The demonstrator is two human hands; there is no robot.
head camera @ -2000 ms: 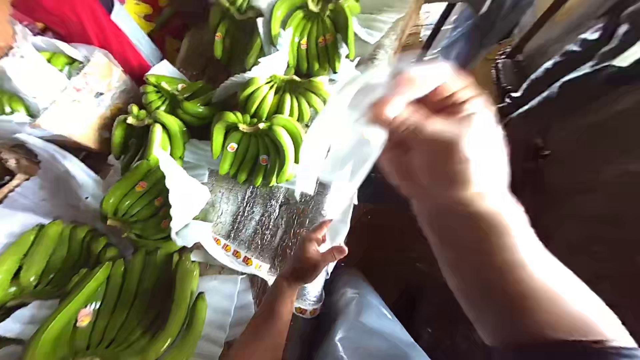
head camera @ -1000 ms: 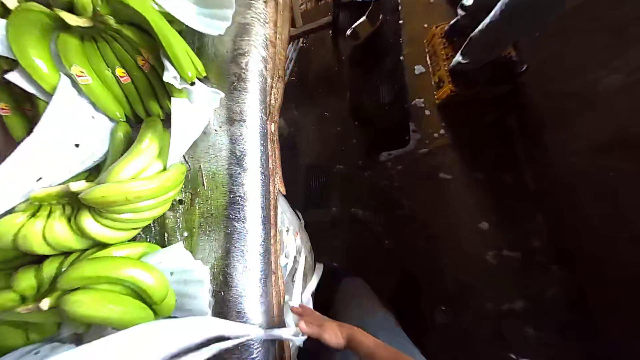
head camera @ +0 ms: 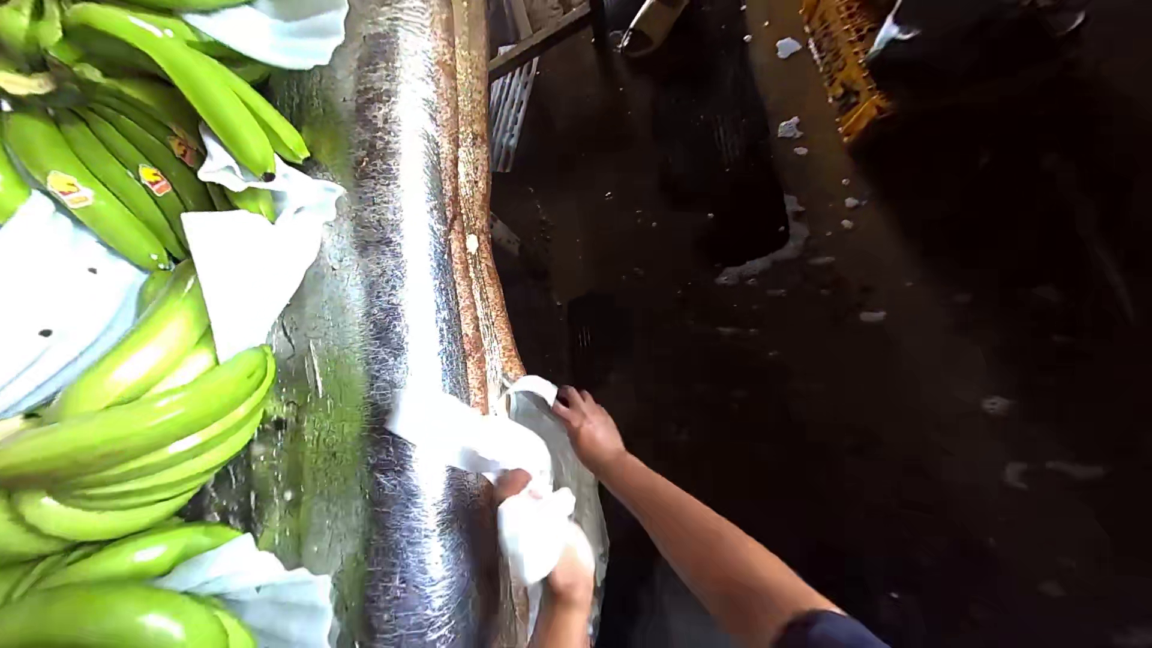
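Note:
My left hand (head camera: 562, 558) grips a crumpled white sheet (head camera: 531, 531), which partly covers its fingers at the outer edge of the metal-faced rim (head camera: 414, 270). Just to the upper right, the fingertips of my right hand (head camera: 589, 427) pinch the end of a white strip (head camera: 535, 387). Both hands are beside a translucent plastic bag or sheet (head camera: 562, 468) hanging along the rim. Hands of green bananas (head camera: 144, 423) lie at the left, some bearing stickers, with white sheets (head camera: 252, 261) tucked between them.
The wet surface (head camera: 310, 405) beside the bananas ends at a rusty, brown edge (head camera: 477, 270). Beyond it lies a dark floor (head camera: 810, 405) with scattered white bits (head camera: 790, 128). A yellow crate (head camera: 841, 67) and a person's foot (head camera: 652, 27) are at the top.
The hand low at the rim in the previous frame was alone; now two hands are there, with a crumpled white sheet. The view had swung down to the rim and floor since the oldest frame.

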